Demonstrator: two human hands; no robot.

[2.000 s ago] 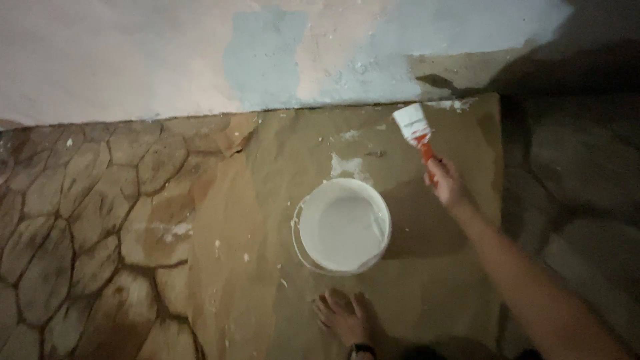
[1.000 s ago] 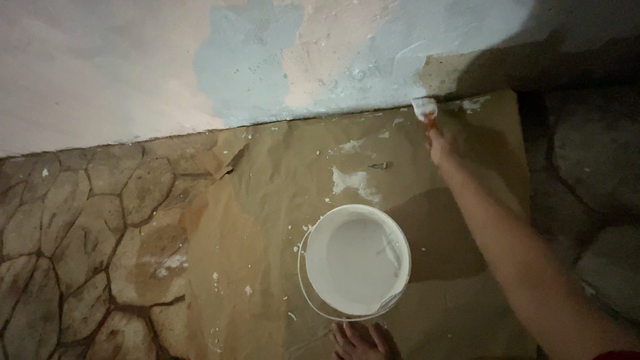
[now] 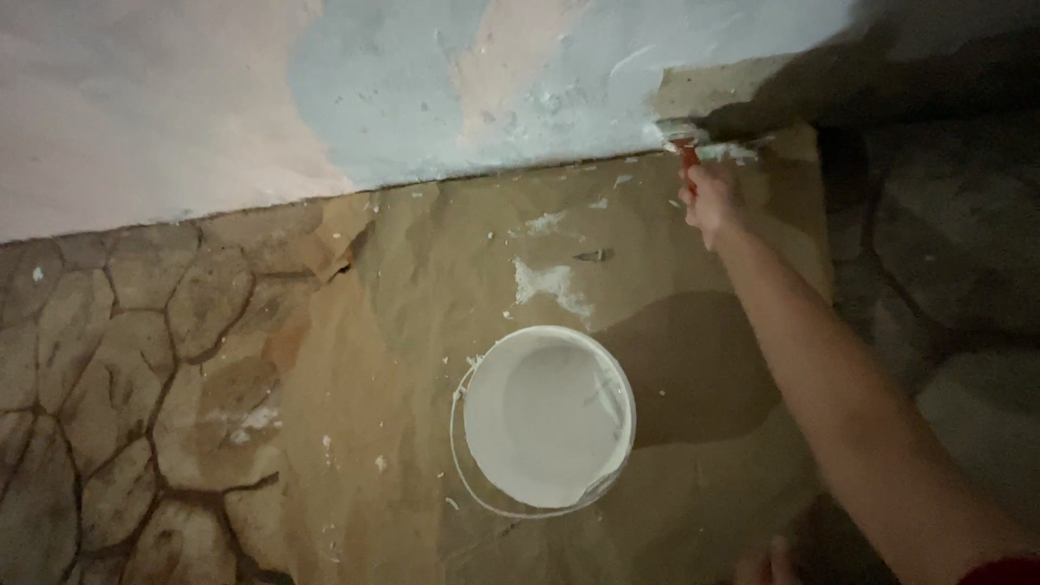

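My right hand (image 3: 713, 203) grips the red handle of a paintbrush (image 3: 685, 148), whose bristles press against the foot of the wall (image 3: 390, 97) where it meets the floor. A white plastic bucket (image 3: 548, 418) holding white paint stands on brown paper, its wire handle lowered on the left side. Only a few blurred fingers of my left hand (image 3: 768, 563) show at the bottom edge, right of the bucket; what they touch cannot be made out.
Brown covering paper (image 3: 406, 325) with white splashes and a torn upper left corner lies along the wall. Stone-patterned floor (image 3: 122, 349) extends on both sides. A dark shadow falls over the wall's right part, across a bare grey-brown patch (image 3: 715, 85).
The brush has gone from above the paper to the wall's foot. My left hand, earlier just below the bucket, now shows farther right at the bottom edge. The view has shifted.
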